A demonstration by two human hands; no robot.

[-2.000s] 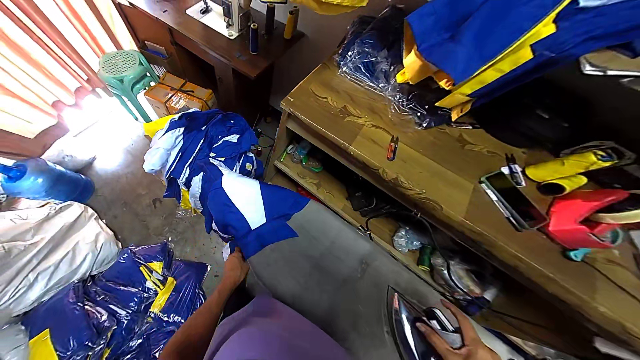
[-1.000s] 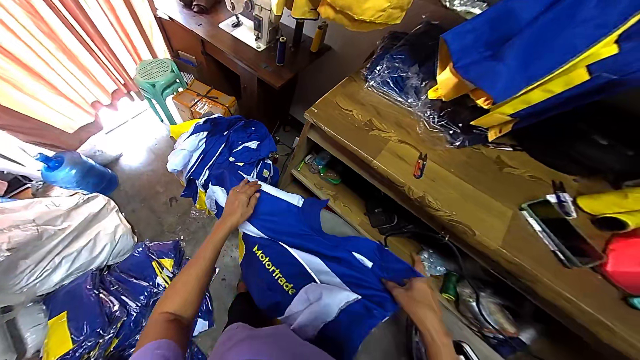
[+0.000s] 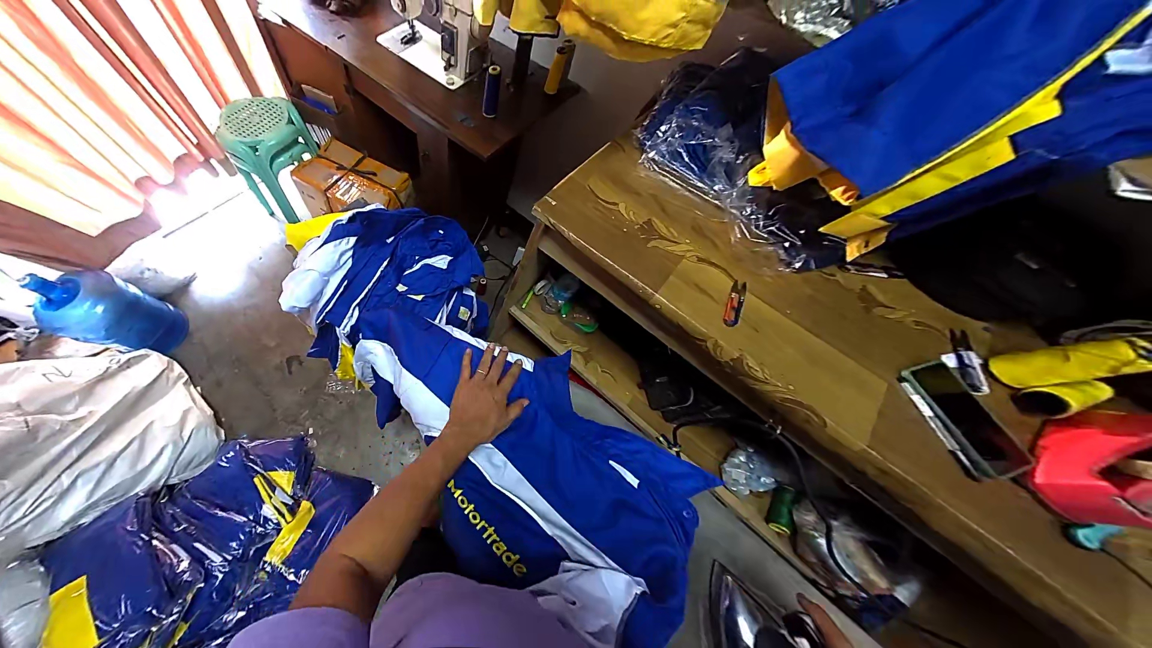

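A blue and white garment with yellow lettering (image 3: 585, 477) lies spread before me, close to my lap. My left hand (image 3: 486, 396) rests flat on its upper part, fingers spread, with a ring on one finger. At the bottom edge, right of the garment, my right hand (image 3: 821, 621) is partly in view at the handle of a clothes iron (image 3: 738, 607); its fingers are mostly cut off, so the grip is unclear. Beyond the garment, touching it, is a heap of blue, white and yellow clothes (image 3: 405, 256).
A wooden cabinet (image 3: 774, 360) runs along the right, bearing thread snips (image 3: 735, 304), a phone (image 3: 967, 418) and plastic-wrapped clothes (image 3: 711, 153). Bagged garments (image 3: 207, 531), a white sack (image 3: 99, 432) and a blue water jug (image 3: 112, 310) lie left. A green stool (image 3: 265, 148) stands near the sewing table (image 3: 405, 81).
The blue and white garment, held by both hands a second ago, now lies spread out under my left hand. My right hand has left the cloth and moved down to the iron.
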